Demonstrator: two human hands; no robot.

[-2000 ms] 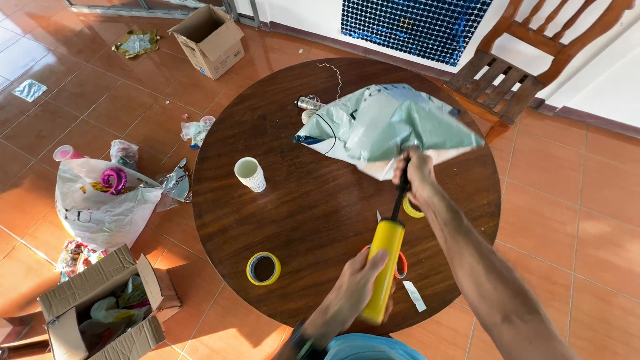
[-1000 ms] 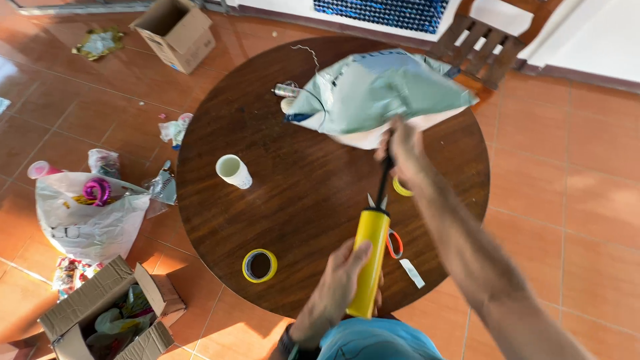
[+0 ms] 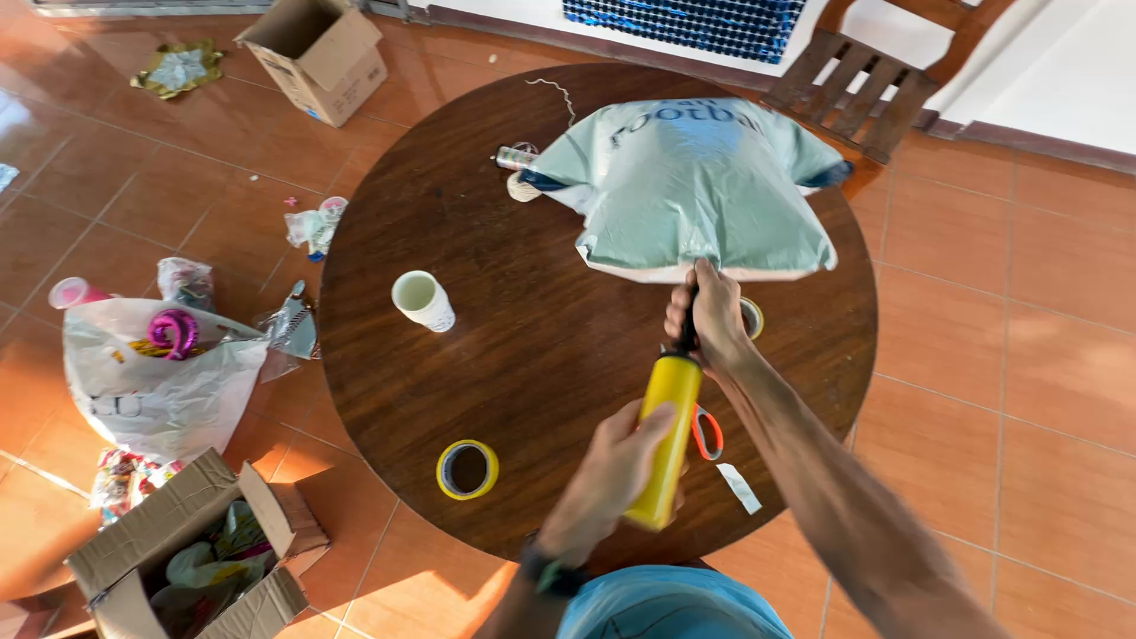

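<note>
My left hand [image 3: 621, 466] is wrapped around the yellow barrel of a hand balloon pump [image 3: 666, 435]. At the pump's black nozzle end, my right hand [image 3: 710, 311] pinches it together with the bottom edge of a jersey-shaped foil balloon [image 3: 701, 195]. The balloon is pale green with dark blue sleeve ends, looks puffed and bears lettering. Orange-handled scissors [image 3: 707, 433] lie partly behind the pump, with a white strip [image 3: 739, 489] beside them. A roll of tape [image 3: 753, 317] shows partly behind my right hand.
On the round wooden table [image 3: 373, 373] are a paper cup [image 3: 424, 302], a yellow tape roll [image 3: 468, 469] and string [image 3: 524, 186]. Cardboard boxes [image 3: 324, 71] and a plastic bag [image 3: 160, 382] are on the tiled floor. A wooden chair [image 3: 852, 89] stands behind the table.
The balloon has turned so its front and both sleeves face the view, and it looks fuller than two seconds ago. Both hands still hold the pump.
</note>
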